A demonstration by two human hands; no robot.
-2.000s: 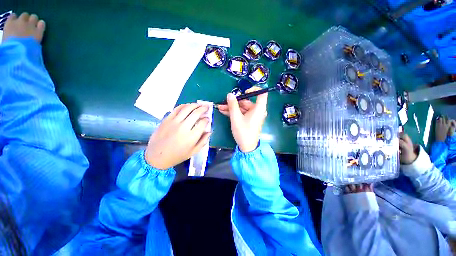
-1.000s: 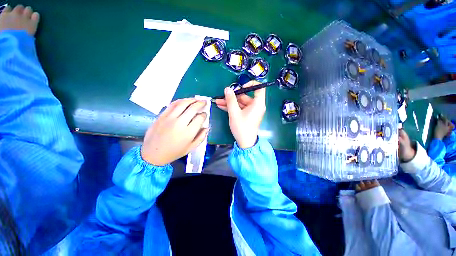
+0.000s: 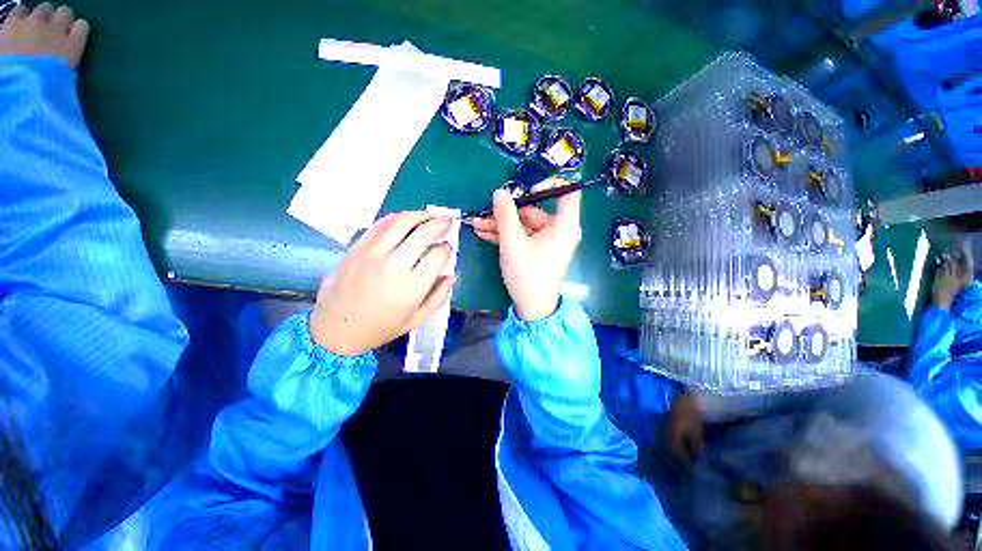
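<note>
My left hand (image 3: 386, 282) holds a narrow white adhesive strip (image 3: 428, 339) at the bench's front edge; the strip's lower end hangs below the fingers. My right hand (image 3: 535, 248) holds dark tweezers (image 3: 549, 194), their tip pointing left at the strip's upper end beside my left fingertips. Whether a small piece is at the tip is too small to tell. Several round watch housings (image 3: 517, 131) with white and yellow centres lie beyond and to the right of my right hand. A dark round piece (image 3: 530, 172) lies just behind the tweezers, partly hidden.
White strips (image 3: 361, 151) lie on the green bench (image 3: 215, 161) at left, one crosswise on top. A tall stack of clear blister trays (image 3: 700, 237) with round displays stands at right. A neighbour's blue sleeve (image 3: 75, 237) is at left. A blurred person (image 3: 861, 452) is at lower right.
My hands stay nearly in place with strip and tweezers. At lower right, the grey-sleeved hands beside the tray stack have moved away, and a blurred head and body now show there.
</note>
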